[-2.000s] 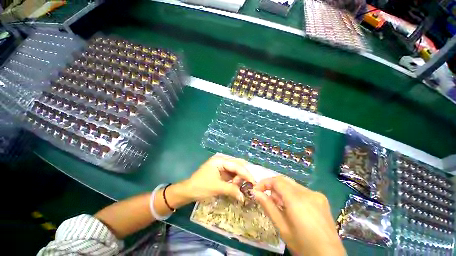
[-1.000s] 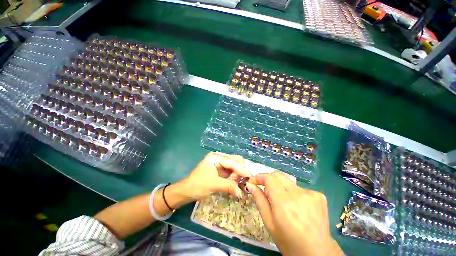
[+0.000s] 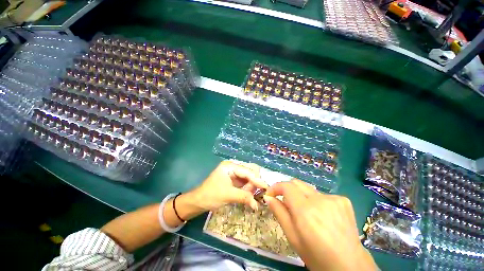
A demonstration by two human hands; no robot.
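My left hand (image 3: 230, 186) and my right hand (image 3: 307, 211) meet over the white parts box (image 3: 214, 232). My left thumb and fingers pinch a small dark brown component body (image 3: 259, 195). My right fingertips press on its right side; whether they hold a tiny part is hidden. Loose cream-beige parts (image 3: 247, 226) fill the box under my hands. Just beyond lies a clear working tray (image 3: 276, 126) with a short row of brown bodies (image 3: 300, 156) and many pockets without bodies.
A gold-topped component tray (image 3: 292, 87) lies beyond. Tall filled trays (image 3: 106, 100) stand left, beside greyish blister trays (image 3: 32, 69). Two shiny bags of small parts, upper (image 3: 385, 166) and lower (image 3: 394, 228), lie right, next to the right-hand tray (image 3: 455, 204).
My right hand has turned slightly around the component, its back shifting a little right. My left hand keeps its pinch in nearly the same place. The trays show no visible change in contents.
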